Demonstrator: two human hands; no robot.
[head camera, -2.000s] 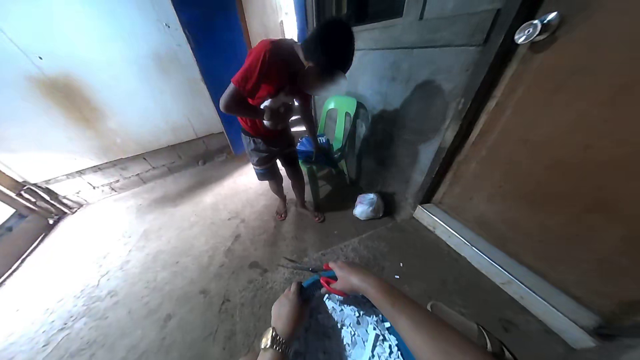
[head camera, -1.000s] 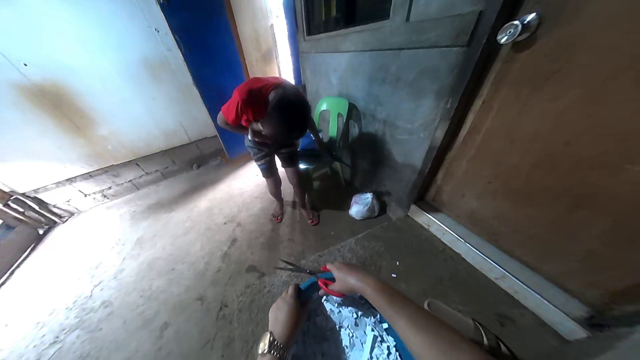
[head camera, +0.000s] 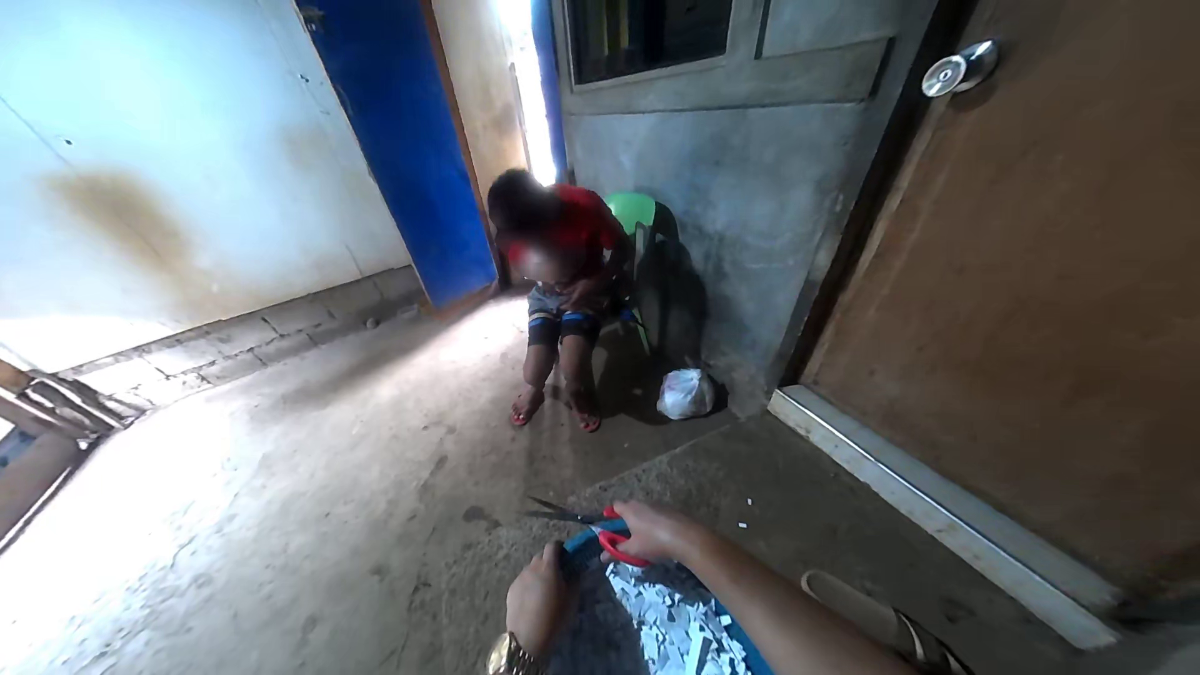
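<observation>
At the lower centre, my right hand is closed around the red handles of a pair of scissors, whose dark blades stand apart and point left. Below, my left hand, with a gold-coloured wristwatch at its wrist, grips the blue rim of a round container. Many small cut pieces of white paper lie inside the container, partly hidden by my right forearm.
A person in a red shirt sits bent forward on a green plastic chair. Beside the chair, a tied white plastic bag rests on the concrete floor. To the right are a brown door and its raised sill.
The person in the red shirt stood before the green chair in the earlier frames and is now seated on it. My hands have stayed at the container's rim, with the scissors still in my right hand.
</observation>
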